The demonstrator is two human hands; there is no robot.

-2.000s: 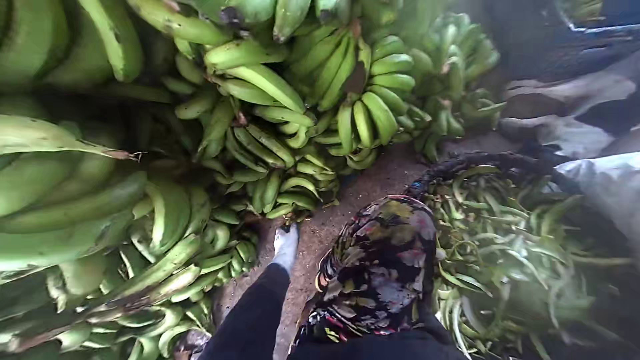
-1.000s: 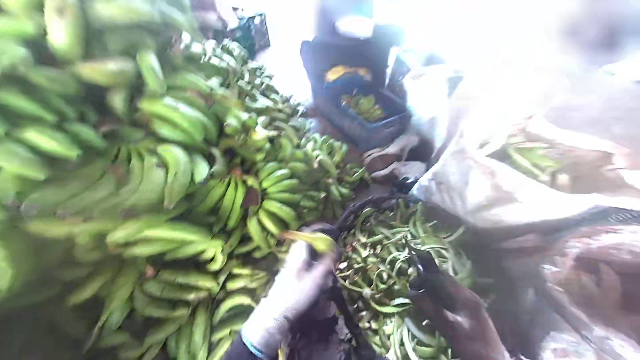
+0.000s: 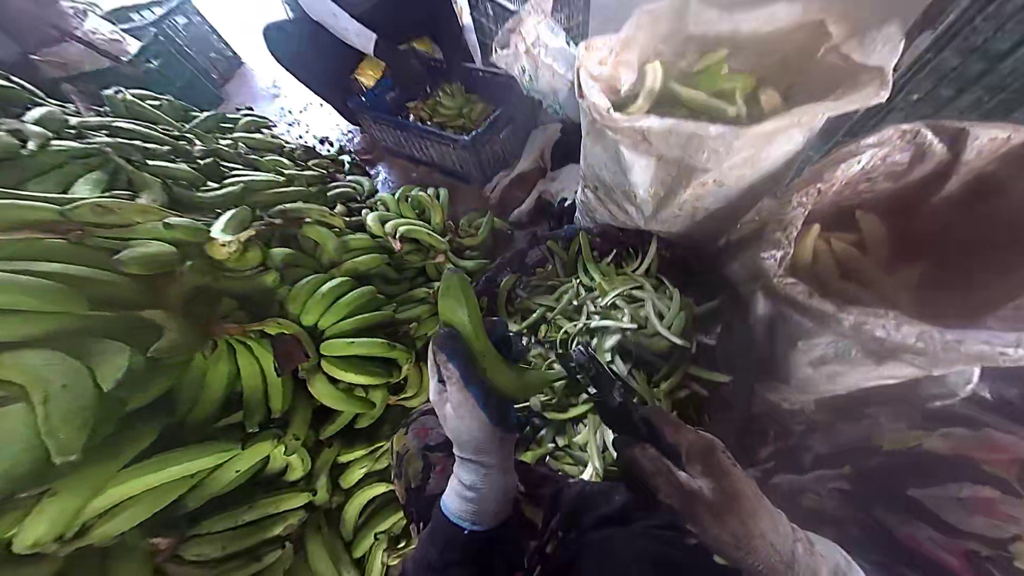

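My left hand (image 3: 474, 408), in a white and blue glove, grips an unpeeled green plantain (image 3: 480, 344) upright above a heap of green peels (image 3: 624, 312). At its right, my right hand (image 3: 704, 480), in a soiled glove, holds a dark-handled tool (image 3: 600, 392), perhaps a knife or peeler; its tip is close to the plantain's lower end. The blade cannot be made out. Bunches of green plantains (image 3: 360, 360) are piled to the left of my hands.
A blue plastic crate (image 3: 480, 156) with peeled or yellowish fruit stands ahead, near a person's dark-clothed legs (image 3: 312, 64). Two open woven sacks, one upright (image 3: 640, 176) and one nearer (image 3: 840, 336), hold peels or fruit at the right. Another crate (image 3: 192, 56) is at upper left.
Both hands, out of sight two seconds ago, are in view. The left one holds a green plantain upright, and the right one has come closer to it. The view has tilted up and shifted.
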